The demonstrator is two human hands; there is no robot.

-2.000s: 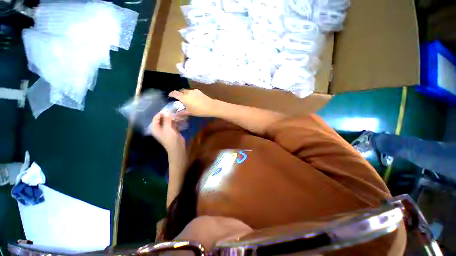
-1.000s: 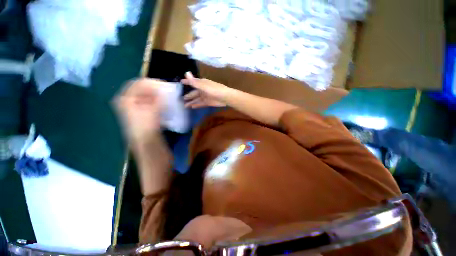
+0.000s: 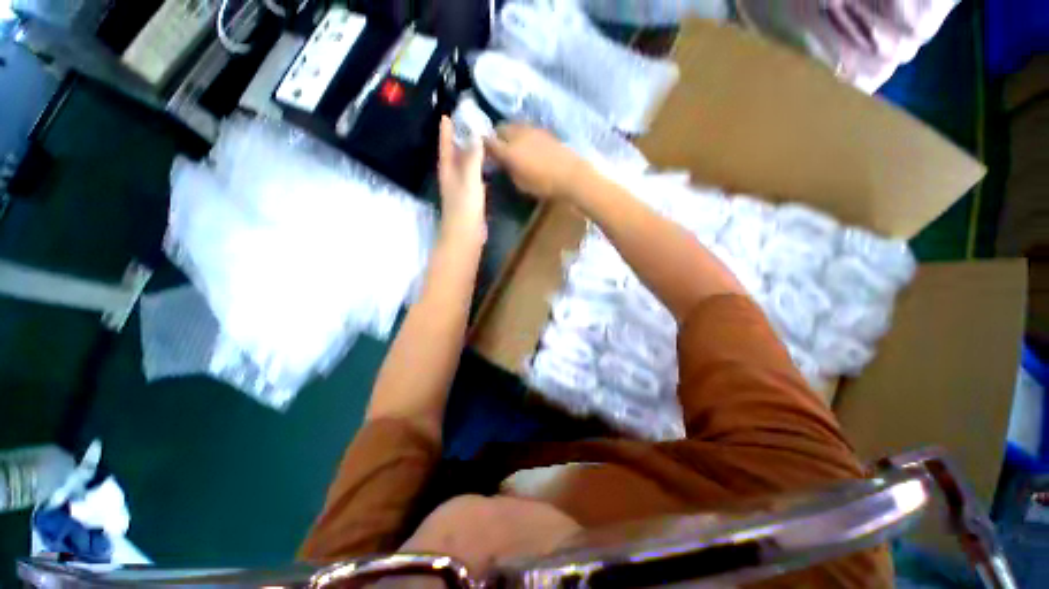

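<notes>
My left hand (image 3: 462,173) is raised near the black device, with a small white cable (image 3: 469,122) at its fingers. My right hand (image 3: 531,158) meets it from the right with curled fingers at the same cable. Fine finger detail is blurred. Bagged cables (image 3: 621,351) lie packed in rows in the open carton (image 3: 513,301), partly hidden by my right arm. More bagged cables (image 3: 575,81) lie beyond my hands. Empty bubble bags (image 3: 301,259) lie in a loose stack on the green bench (image 3: 219,437), left of my left forearm.
A black device (image 3: 374,109) with a red switch stands just left of my hands, beside a grey instrument (image 3: 173,40). Carton flaps (image 3: 805,127) spread at the back and right. A crumpled blue and white cloth (image 3: 83,518) lies at the near left. Pinkish fabric shows at the top right.
The view has shifted toward the far end of the bench, bringing the device into sight. Both hands have moved forward and together. The blurred white item at my left hand near my body is no longer there.
</notes>
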